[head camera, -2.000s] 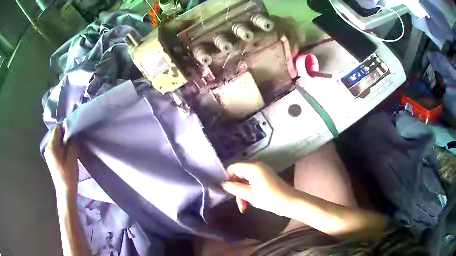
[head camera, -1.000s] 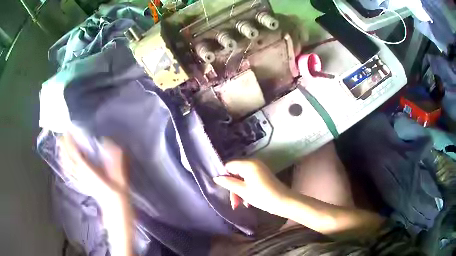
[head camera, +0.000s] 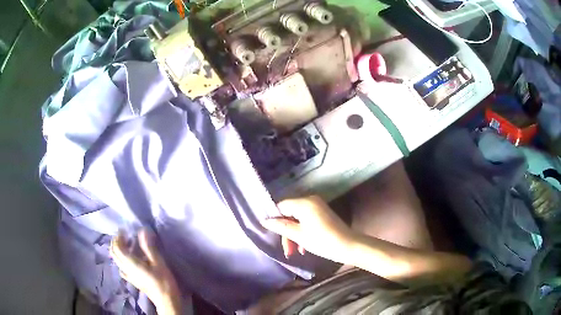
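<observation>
A light purple-grey fabric panel (head camera: 178, 184) spreads from the needle area of the overlock machine (head camera: 277, 67) down over the lap. Its overlocked edge runs along the right side. My right hand (head camera: 304, 227) pinches this edge below the machine's front corner; a small red thing shows under its fingers, too unclear to name. My left hand (head camera: 144, 264) is at the panel's lower left with fingers bent against the cloth; whether it grips any is unclear. The presser foot area (head camera: 218, 114) is partly hidden by cloth and machine parts.
More cloth is heaped behind the panel (head camera: 104, 43) and at the right (head camera: 486, 184). On the white table (head camera: 344, 160) are a green band (head camera: 386, 126), a pink-red cup or spool (head camera: 371, 66) and a metallic tray (head camera: 444, 83). An orange-red box (head camera: 512, 128) lies at right.
My left hand has let go of the panel's upper left and moved down and right to its lower left. The panel now lies in folds at left. My right hand stays on the edge.
</observation>
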